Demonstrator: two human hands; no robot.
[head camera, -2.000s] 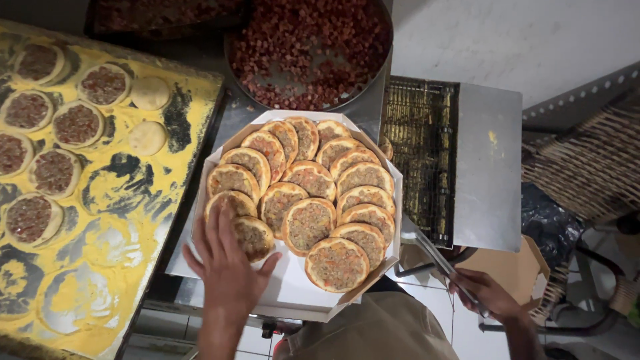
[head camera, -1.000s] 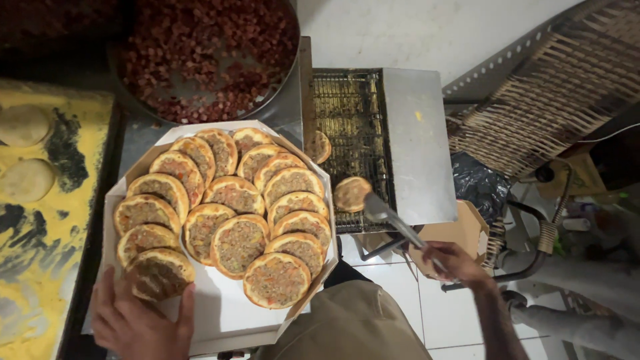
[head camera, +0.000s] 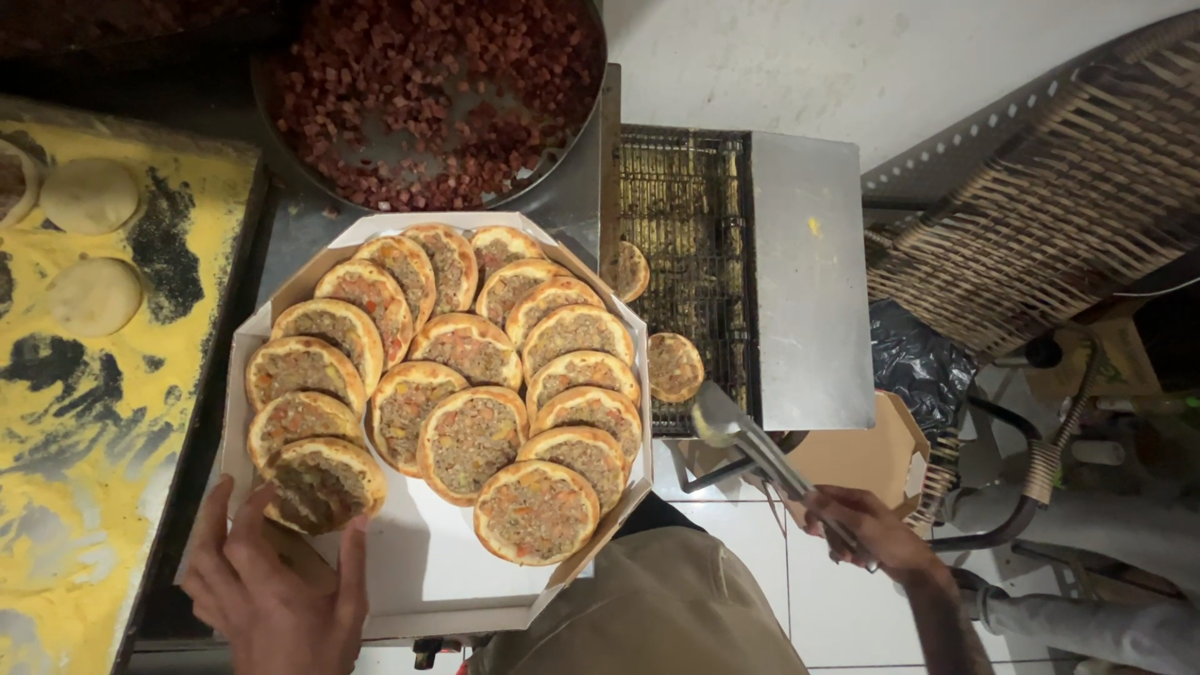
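Observation:
A white octagonal cardboard box (head camera: 403, 600) holds several small round meat-topped flatbreads (head camera: 473, 445), overlapping in a ring with a few inside it. My left hand (head camera: 281, 581) is at the box's lower left corner, fingers spread at the edge of a flatbread (head camera: 325, 485); whether it grips that one is not clear. On the right, my right hand (head camera: 867, 530) is closed around metal tongs (head camera: 769, 455). Their tips are just below a flatbread (head camera: 675, 367) on the wire conveyor (head camera: 689, 216). Another flatbread (head camera: 630, 272) lies partly hidden at the conveyor's left side.
A round pan of diced reddish filling (head camera: 431, 103) stands behind the box. At left, a yellow-dusted tray (head camera: 206, 234) bears pale dough discs (head camera: 94, 295). A metal plate (head camera: 811, 281) adjoins the conveyor. Farther right are a woven chair (head camera: 1050, 187), a black plastic bag (head camera: 914, 356) and an open cardboard box (head camera: 858, 455).
A flatbread near the tongs' tips a second ago now lies on the conveyor, apart from them. My left hand has shifted from over the flatbreads to the box's lower left corner. The view has swung right.

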